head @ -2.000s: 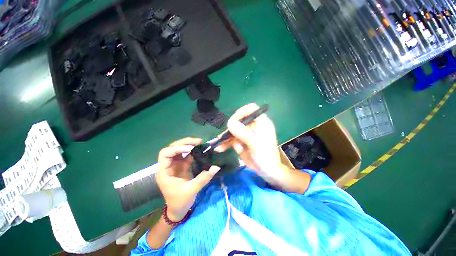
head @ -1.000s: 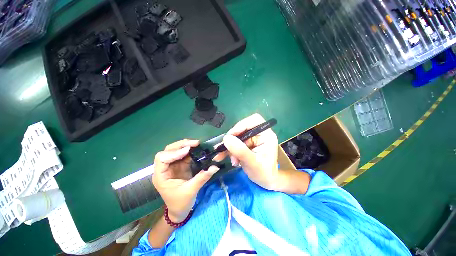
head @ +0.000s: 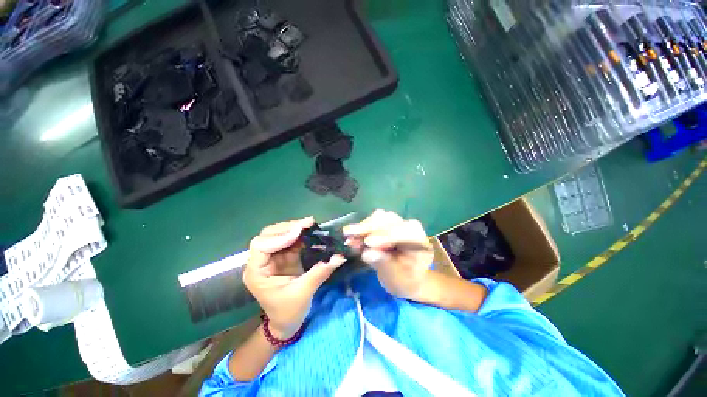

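My left hand (head: 283,267) holds a small black plastic part (head: 318,246) between thumb and fingers, above the bench edge. My right hand (head: 395,252) is bent close to the part's right side, fingertips together. The black tweezers do not show clearly now; whether they are in the right hand is hidden or blurred. A strip of adhesive sheet (head: 221,293) with a white edge lies on the green bench, partly behind my left hand. More black parts (head: 330,167) lie loose on the bench beyond my hands.
A divided black tray (head: 271,139) holds heaped black parts. A stack of clear blister trays (head: 535,101) is at upper right. An open carton (head: 539,248) with black parts is right of my right hand. A label roll (head: 58,302) with curling strip lies left. An empty clear tray (head: 581,203) lies beyond the bench edge.
My right hand has turned and lowered, and the tool's shaft that stuck up from it no longer shows. My left hand still holds the part. The whole view has shifted slightly.
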